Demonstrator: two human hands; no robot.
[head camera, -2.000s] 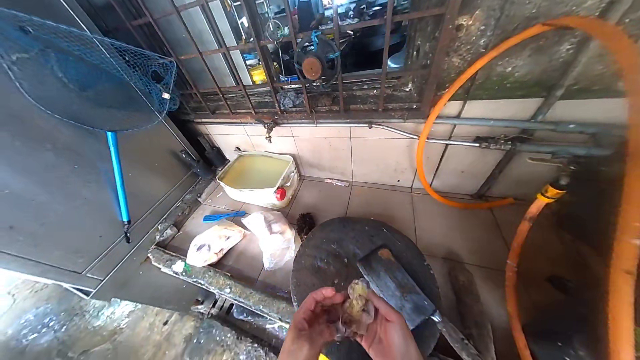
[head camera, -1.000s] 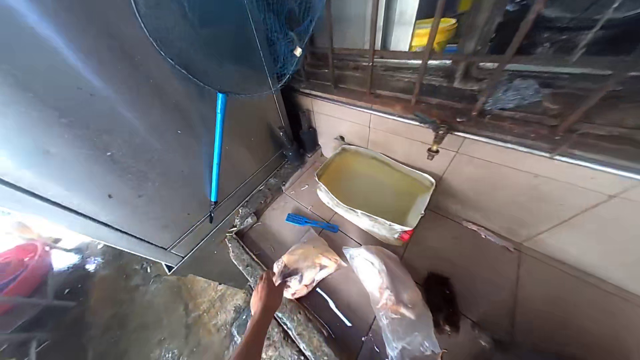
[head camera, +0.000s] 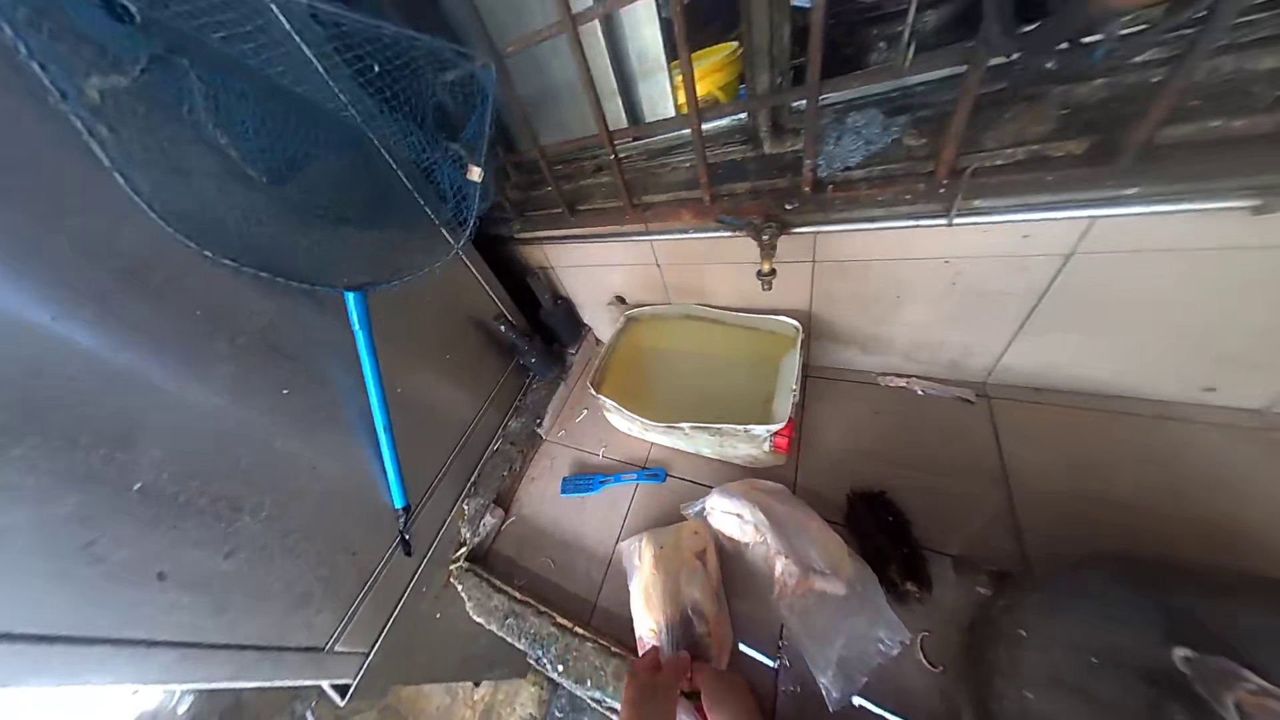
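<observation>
Both of my hands meet at the bottom of the head view, my left hand (head camera: 652, 685) beside my right hand (head camera: 722, 692). Between them they pinch the near end of a clear plastic bag of pale raw meat (head camera: 680, 585), which lies on the tiles. Just to its right rests a second clear plastic bag of raw meat (head camera: 790, 560), untouched. A blue slotted plastic spatula (head camera: 612, 482) lies beyond the first bag. Behind them stands a cut-down white plastic container (head camera: 700, 432) holding yellowish water.
A brass tap (head camera: 767, 258) hangs above the container. A dark scrubbing brush or similar bristly clump (head camera: 888, 545) lies right of the bags, near a round dark block (head camera: 1110, 640). A rough raised kerb (head camera: 540, 625) edges the tiles; a blue-handled net (head camera: 375, 400) hangs at left.
Two seconds ago both hands were over the round block with a small pale piece; one second ago one hand was at the left meat bag. Now both hands are on that bag's end.
</observation>
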